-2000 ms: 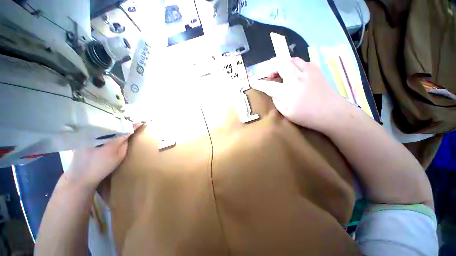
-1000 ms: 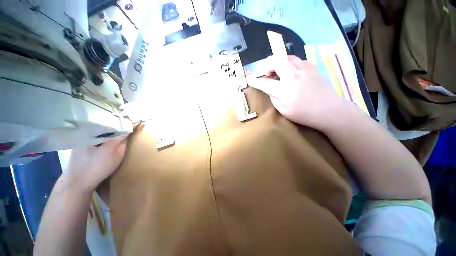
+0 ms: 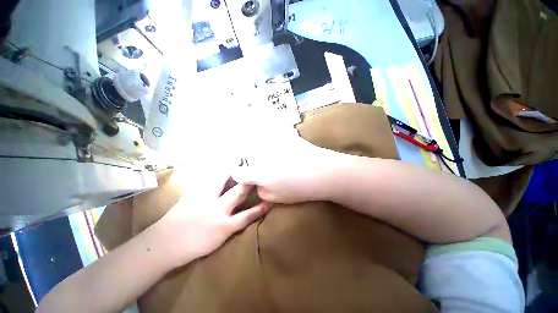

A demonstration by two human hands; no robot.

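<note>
The brown bag panel [image 3: 342, 235] lies over the table front and my lap, its dark centre seam running down the middle. My left hand [image 3: 211, 223] is on the panel at the seam, fingers bent and slightly apart. My right hand [image 3: 284, 177] meets it there, its fingers washed out by the lamp. Fabric bunches between the hands, but a firm grip by either cannot be made out. A slim red-and-black tool [image 3: 415, 137] lies right of the panel on the template [image 3: 349, 18]. The pale clamp pieces at the panel's top edge are lost in glare or covered.
The white sewing machine head [image 3: 58, 150] stands close at the left. The bright metal presser clamp [image 3: 281, 63] is ahead. A crumpled brown bag pile [image 3: 483, 85] lies at the right. Yellow tape strips [image 3: 404, 92] run along the template's right side.
Both hands have moved from the panel's top side edges inward to the centre seam. The panel's upper right part now lies uncovered, and the red-and-black tool shows beside it. The panel's left edge has spread leftward.
</note>
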